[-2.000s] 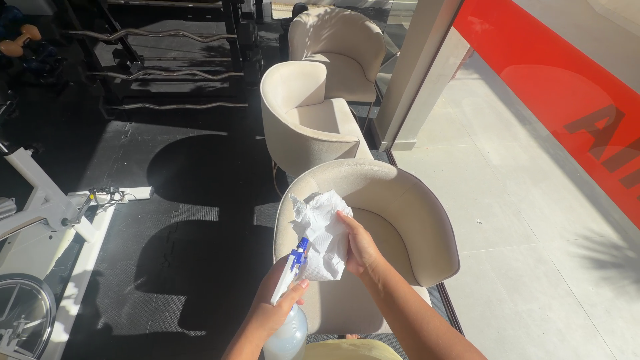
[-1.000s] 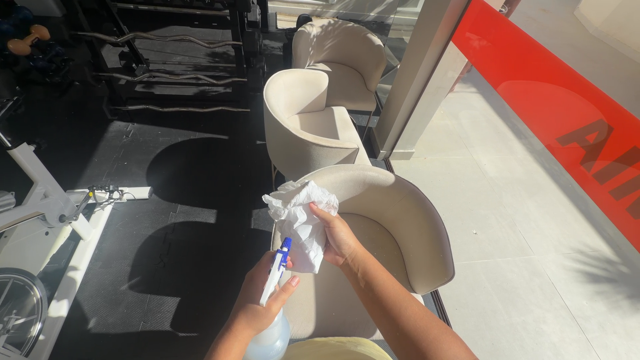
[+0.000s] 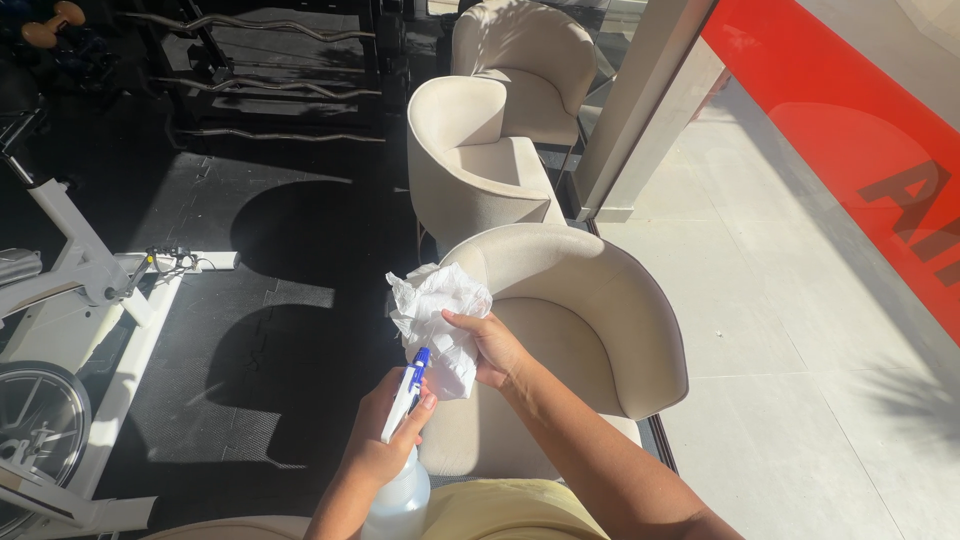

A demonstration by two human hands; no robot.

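My left hand (image 3: 390,431) grips the neck of a translucent spray bottle (image 3: 401,495) with a white and blue trigger head. The blue nozzle points up at a crumpled white paper towel (image 3: 442,326), which my right hand (image 3: 491,349) holds with the thumb on top. Both hands are above the front of a beige upholstered armchair (image 3: 555,326). Part of the seat is hidden behind the paper and my forearms.
Two more beige armchairs (image 3: 469,176) (image 3: 525,67) stand beyond. At left is a white exercise bike (image 3: 131,300); behind it, a rack holds curved barbells (image 3: 277,86). A metal post (image 3: 645,105) and glass with a red band (image 3: 847,135) are at right.
Compared with two seconds ago, the paper towel and both hands have moved somewhat left over the near armchair. Both hands keep their hold on the bottle and the paper.
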